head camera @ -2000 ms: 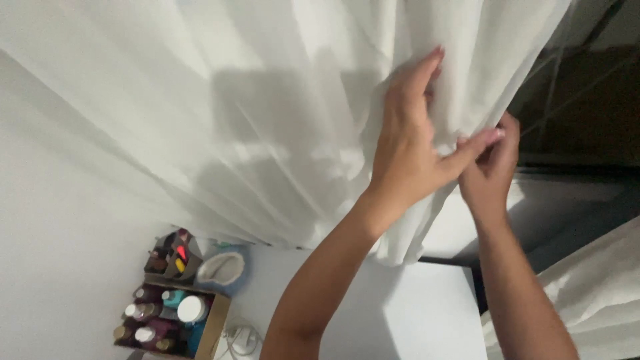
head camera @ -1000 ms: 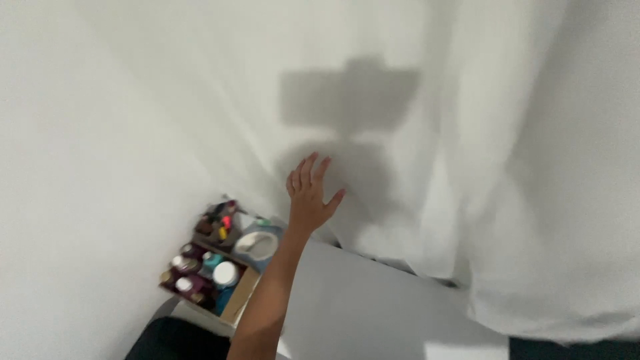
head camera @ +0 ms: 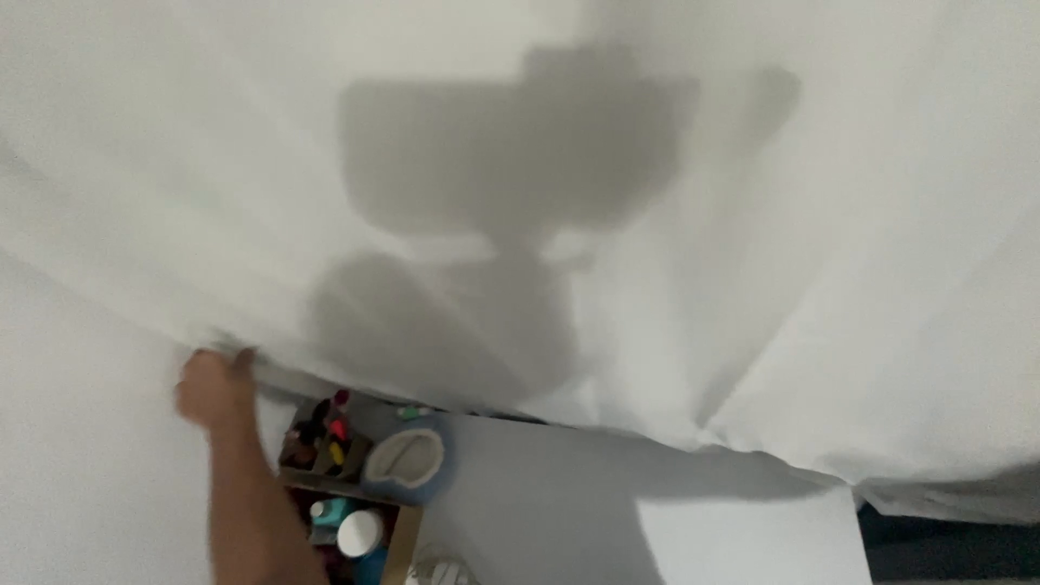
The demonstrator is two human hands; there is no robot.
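A white curtain (head camera: pixel 650 325) spreads across most of the view, with a dark shadow falling on it. At the lower left, my left hand (head camera: pixel 215 388) has its fingers closed on the curtain's edge, beside the pale wall. The fingertips are partly hidden and a little blurred. My right hand is outside the view. Just right of my left forearm stands a cardboard organizer box (head camera: pixel 406 540) holding bottles, among them one with a white round lid (head camera: pixel 360 533).
A smaller box (head camera: pixel 353 459) of small coloured items adjoins the bottles. Beside it lies a blue and white oval object (head camera: pixel 406 463). A white tabletop (head camera: pixel 552 487) extends rightward under the curtain's hem. Cables (head camera: pixel 443 569) lie at the bottom edge.
Two seconds ago both hands were at the curtain on the right. One second ago my left hand was spread before its middle; now it is at the far left edge, closed on the fabric.
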